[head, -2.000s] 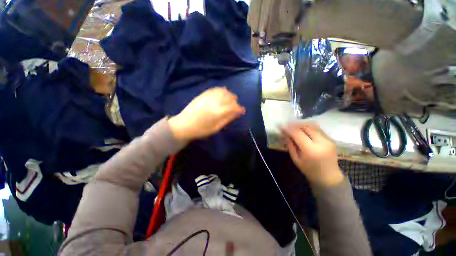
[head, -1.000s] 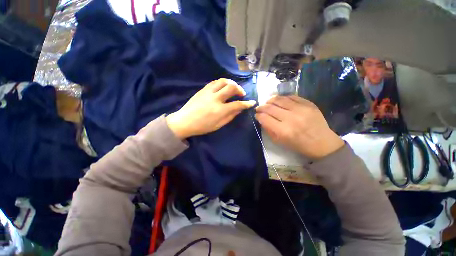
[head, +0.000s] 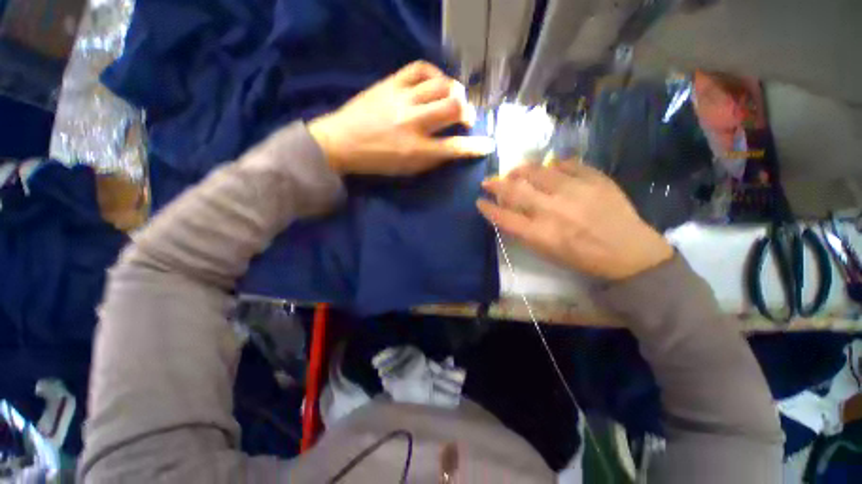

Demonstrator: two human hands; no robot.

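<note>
The navy garment (head: 416, 241) lies flat on the table under the machine head, its right edge running up to the lit needle area (head: 491, 104). My left hand (head: 406, 123) is on the cloth just left of the needle, thumb and fingers at the edge. My right hand (head: 572, 213) is at the same edge, slightly lower, with its fingertips on the cloth. The fingertips are bright and a little blurred, so the exact pinch is hard to see. A pale thread (head: 534, 321) runs down from near my right fingertips. The presser foot is not clear.
The grey machine head (head: 718, 38) fills the upper right. Scissors (head: 789, 274) and a slim dark tool (head: 839, 248) lie at the table's right. A plastic-wrapped dark packet (head: 629, 142) and a picture (head: 732, 123) are beside the needle. A navy pile (head: 57, 255) is at left; a red bar (head: 315, 378) is below.
From apart, my hands came together at the garment's edge and then moved up toward the needle. The cloth has moved up with them, and its lower edge now lies on the table.
</note>
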